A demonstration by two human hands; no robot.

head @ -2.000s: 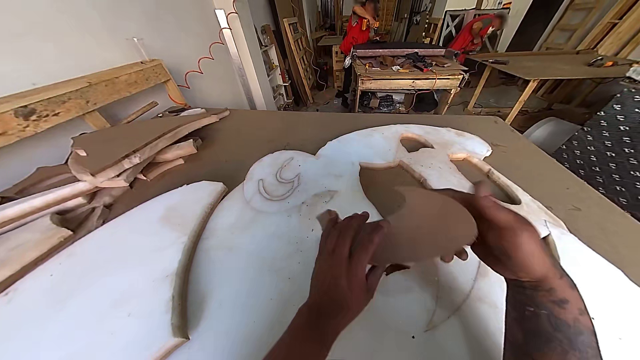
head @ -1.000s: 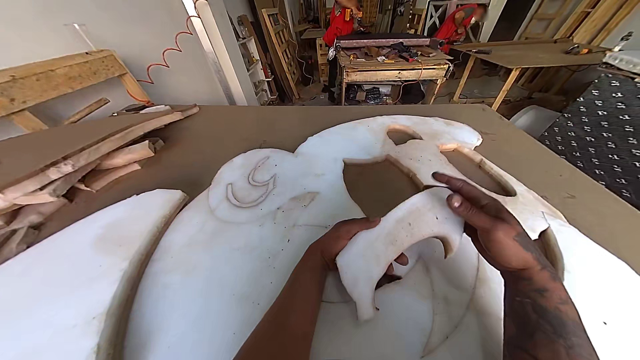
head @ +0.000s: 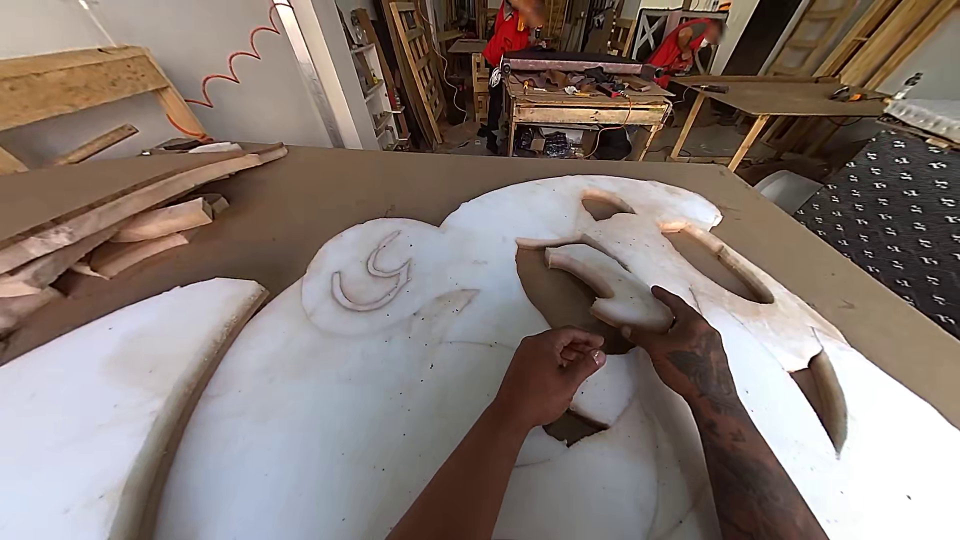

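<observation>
A large white foam sheet (head: pixel 360 420) with cut-out openings and a curved drawn or scored mark lies over a brown board tabletop. My right hand (head: pixel 679 337) grips the right end of a smaller curved white foam piece (head: pixel 626 285), thumb below and fingers above. That piece lies over the big middle opening, its left tip within the opening's outline. My left hand (head: pixel 555 371) is just left of and below it, over the sheet, fingers curled and thumb near the fingertips; nothing shows between them. Below my left hand is a small dark opening.
Foam offcut strips (head: pixel 165 219) are piled at the left, behind a second thick foam piece (head: pixel 112 375). Past the brown tabletop (head: pixel 352 180) stands a cluttered wooden workbench (head: pixel 585 112). Two people in red work at the back. Dark patterned fabric (head: pixel 892 217) is at the right.
The curved foam piece was held between both hands; now only my right hand holds it, lower over the middle opening and farther forward. My left hand has let go of it.
</observation>
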